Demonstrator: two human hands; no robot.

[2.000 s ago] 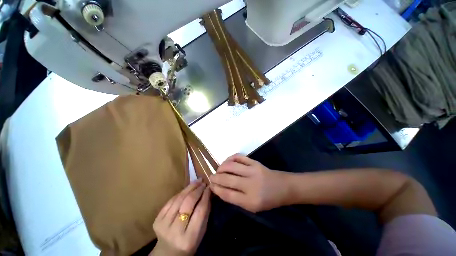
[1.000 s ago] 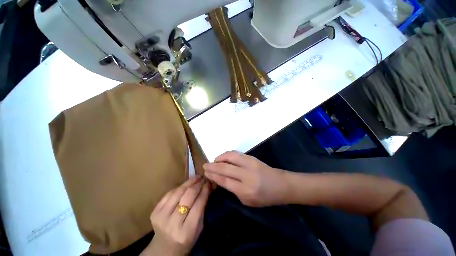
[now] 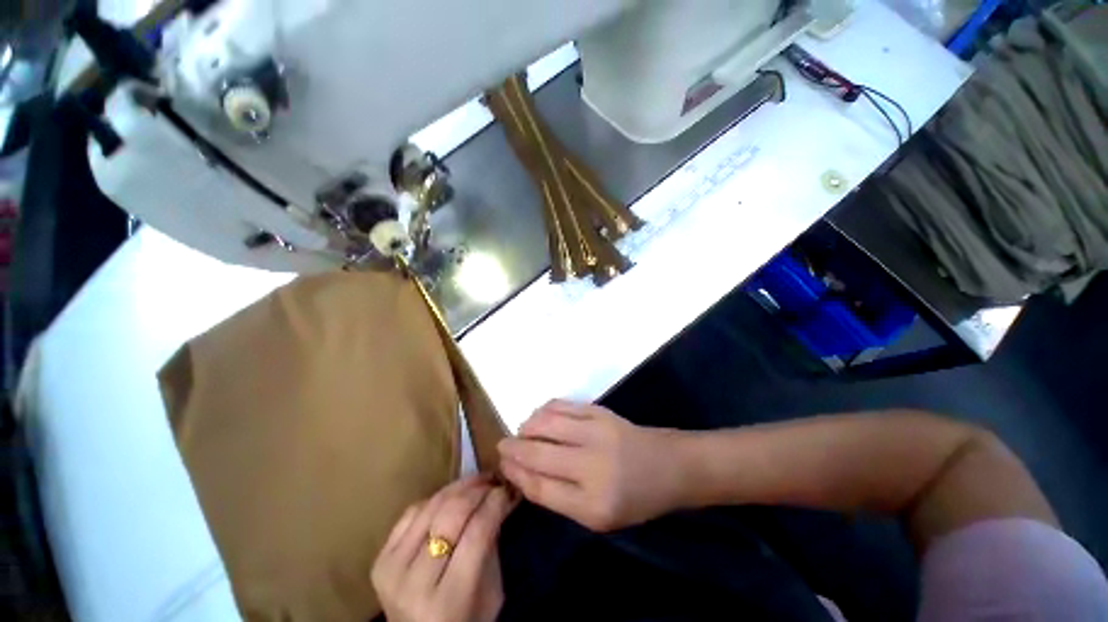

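A brown fabric panel (image 3: pixel 328 425) lies on the white table left of my hands, its top corner under the presser foot area (image 3: pixel 401 249). A brown zipper (image 3: pixel 471 383) with a gold line of teeth runs from the needle area down along the panel's right edge to my fingers. My left hand (image 3: pixel 444 547), with a gold ring, pinches the zipper's lower end from below. My right hand (image 3: pixel 583 464) pinches the same end from the right, its fingertips touching the left hand's. The fingers hide the zipper's tip.
The white sewing machine (image 3: pixel 486 49) spans the top. Spare zippers (image 3: pixel 565 201) lie fanned on the metal bed (image 3: pixel 486 207) and table. Dark-red snips (image 3: pixel 826 75) with a cord lie upper right. A grey-olive fabric heap (image 3: pixel 996 170) is at right, above a blue bin (image 3: pixel 826 310).
Two seconds ago the zipper's two strips were spread apart near my hands; now they lie together. The whole view has shifted slightly. Both hands stay at the zipper's lower end.
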